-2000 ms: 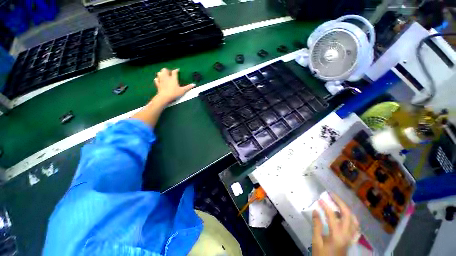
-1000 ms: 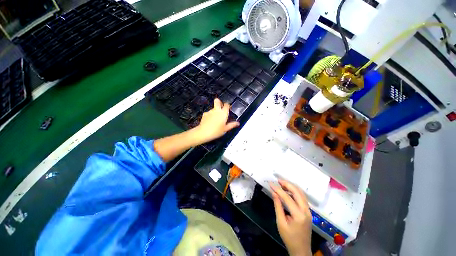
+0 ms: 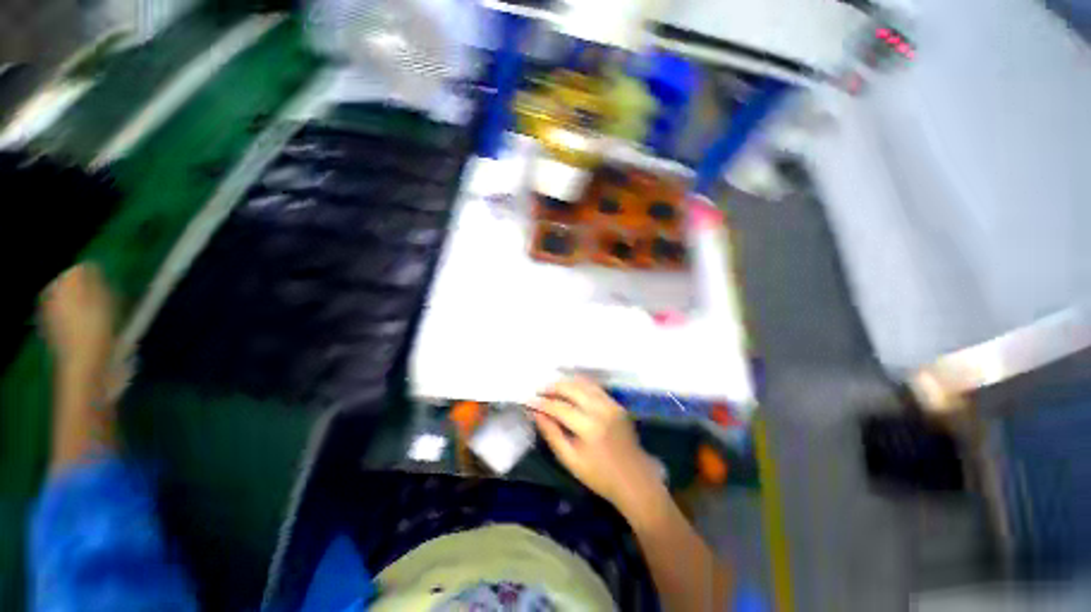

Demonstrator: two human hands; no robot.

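The frame is strongly blurred. My left hand [image 3: 79, 313] is at the far left over the green belt; its fingers and anything in them cannot be made out. My right hand [image 3: 589, 433] is at the front edge of the white worktable [image 3: 479, 347], fingers bent; whether it holds anything cannot be told. The orange-brown fixture nests [image 3: 586, 246] stand in rows on the table with dark parts in them. The brass-gold press head [image 3: 562, 114] is above their back left corner. The large black blister tray [image 3: 311, 257] lies left of the table.
A white fan [image 3: 401, 48] stands behind the tray. Dark stacked trays [image 3: 42, 227] are at the far left across the green belt [image 3: 192, 155]. An orange plug [image 3: 467, 415] and a small white piece [image 3: 427, 447] are below the table's front edge. The white machine body [image 3: 957, 191] is at right.
The view has swung right. My left hand has moved from over the blister tray out to the belt at far left. My right hand has moved from the white slab to the table's front edge.
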